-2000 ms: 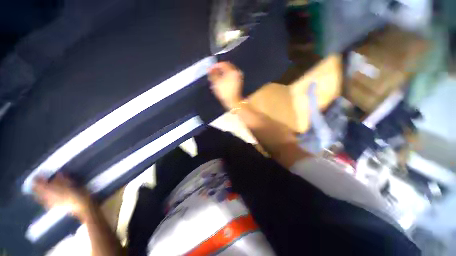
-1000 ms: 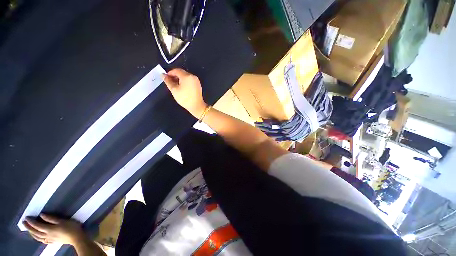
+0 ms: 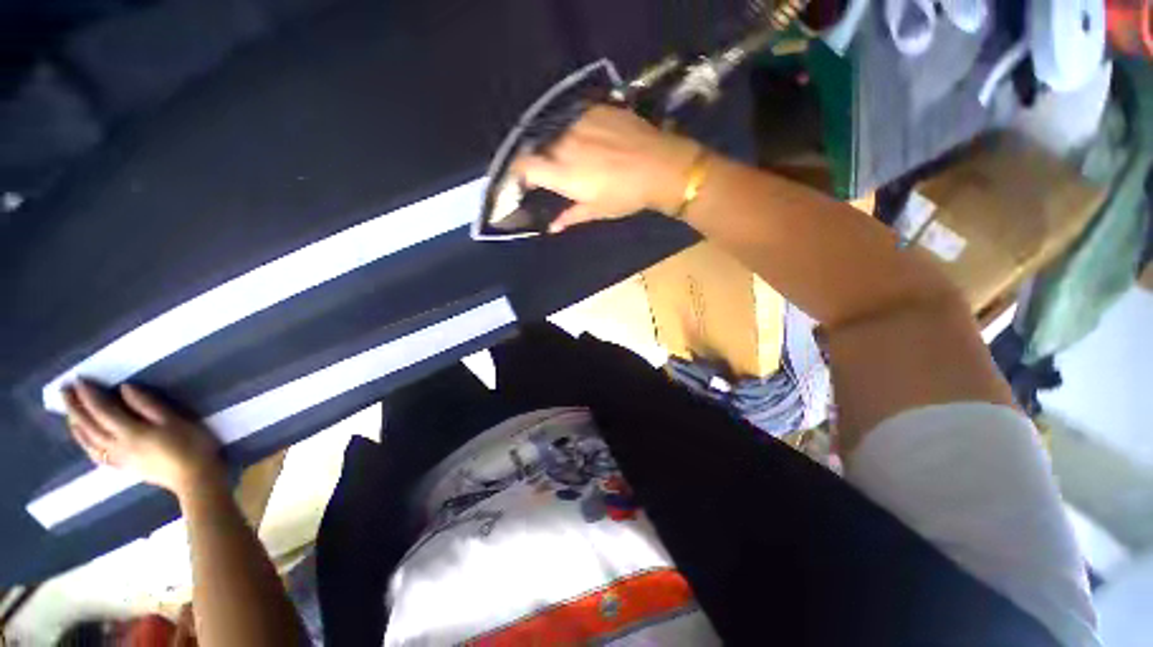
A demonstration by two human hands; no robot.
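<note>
A long white interfacing strip (image 3: 291, 271) lies on a dark garment strip across the black table. A second white strip (image 3: 367, 354) lies nearer to me along the table's front edge, roughly parallel. My right hand (image 3: 601, 164) holds the steam iron (image 3: 516, 190) by its top; the iron's pointed sole covers the right end of the far white strip. My left hand (image 3: 137, 436) lies flat with spread fingers near the left end of the far strip, over the gap between the strips.
The iron's hose (image 3: 727, 63) runs to the upper right. Cut strips (image 3: 759, 402) lie in an open carton (image 3: 714, 303) below the table edge. Another carton (image 3: 999, 215) and white tape rolls (image 3: 1062, 44) are at the right. Dark crumpled cloth (image 3: 51, 120) is at the far left.
My right hand has let go of the far strip's right end and taken hold of the iron, which now sits on that end. My left hand stays at the left end.
</note>
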